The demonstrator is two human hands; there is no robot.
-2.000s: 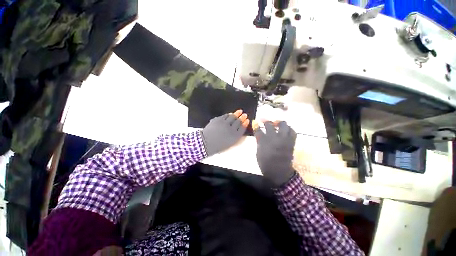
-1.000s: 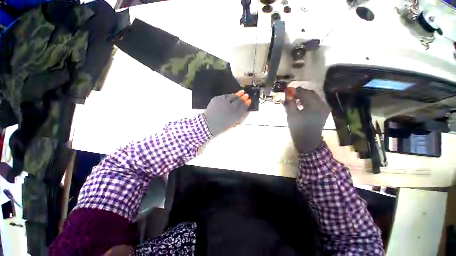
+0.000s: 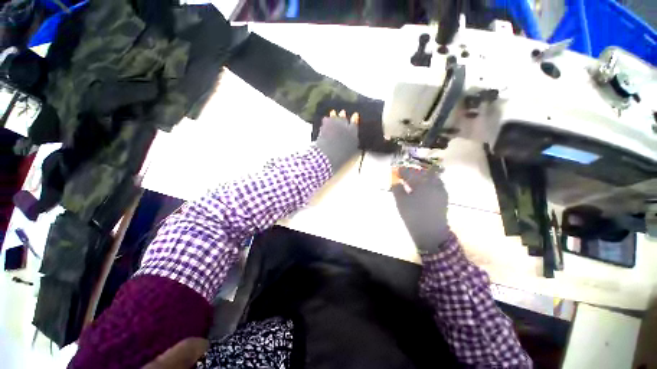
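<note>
A camouflage panel with black sections [image 3: 299, 90] lies slanted on the white table, its right end at the presser foot and needle [image 3: 414, 153]. My left hand [image 3: 338, 137], in a grey fingerless glove, rests flat on the black fabric piece [image 3: 372, 122] at that end, fingertips spread on the cloth. My right hand [image 3: 423, 202], gloved the same way, is just in front of the presser foot, fingertips bent together. Whether it holds cloth or thread cannot be told.
The sewing machine [image 3: 519, 86] with its lit control panel [image 3: 570, 153] fills the upper right. Narrow strips [image 3: 532, 209] and a dark tray or phone [image 3: 601, 234] lie below it. A pile of cut pieces [image 3: 115, 86] is at the left, with stacked panels [image 3: 65, 274]. Blue bins [image 3: 612, 29] stand behind.
The view has shifted. My left hand has moved back from the needle along the cloth. My right hand has come from the machine's right side to just in front of the presser foot.
</note>
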